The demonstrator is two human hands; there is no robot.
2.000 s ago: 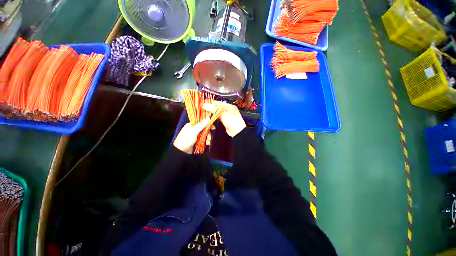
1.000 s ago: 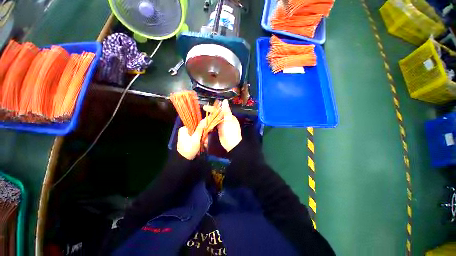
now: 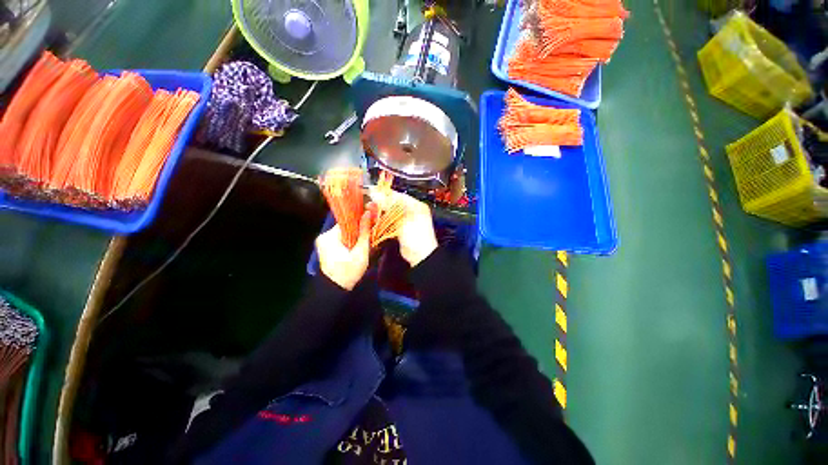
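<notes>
My left hand is closed around the lower part of a bundle of orange wires, whose upper ends fan upward. My right hand grips a smaller bunch of orange wires beside it, with a few wire tips pointing up at the lower edge of the round metal disc. Whether the tips touch the disc cannot be told. The disc sits in a teal housing, with a silver motor behind it. The lower ends of the wires are partly hidden by my hands.
Left stands a blue tray of orange wire rows. Right are a blue tray with a small orange bundle and another heaped tray beyond. A green fan, patterned cloth and wrench lie left of the machine. A blue bin is below.
The wires in my left hand have drawn apart from those in my right hand. The right hand's wire tips now point up at the disc's lower edge. The whole view has shifted slightly.
</notes>
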